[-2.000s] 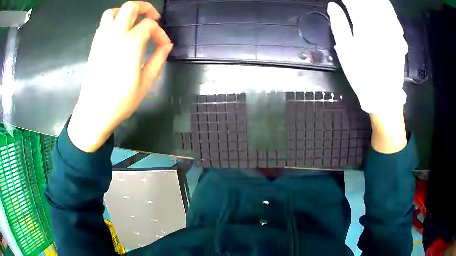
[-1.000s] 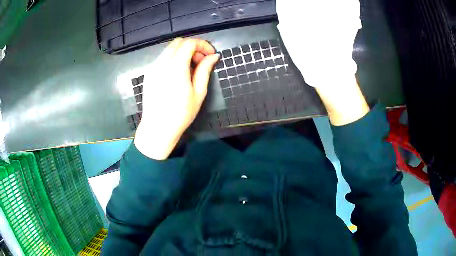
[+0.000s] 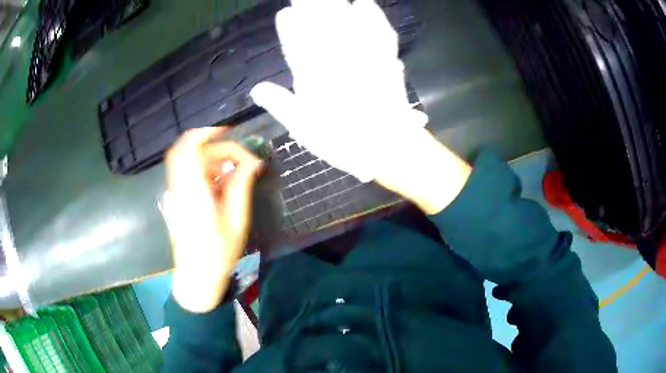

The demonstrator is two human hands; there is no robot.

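Note:
A long black plastic panel (image 3: 150, 124) lies tilted on the dark green bench, its right part hidden behind my right hand. The sheet of small black adhesive pads (image 3: 318, 193) lies nearer my body at the bench edge, partly covered by both hands. My left hand (image 3: 208, 211) is bare and blurred, thumb and fingertips curled together at the sheet's left side; whether a pad is between them cannot be told. My right hand (image 3: 350, 87), in a white glove, is spread flat over the panel and the sheet's upper part, thumb apart.
Black panels stand in a thick curved row (image 3: 584, 95) at the right. Loose black pieces (image 3: 106, 25) lie at the far left. Below the bench are green mesh crates (image 3: 55, 346) at the left and a red plastic stool (image 3: 577, 211) at the right.
The view has swung to the right, and the panel now appears more slanted. My left hand has moved away from the pads toward the sheet's left side. My gloved hand reaches further across panel and sheet.

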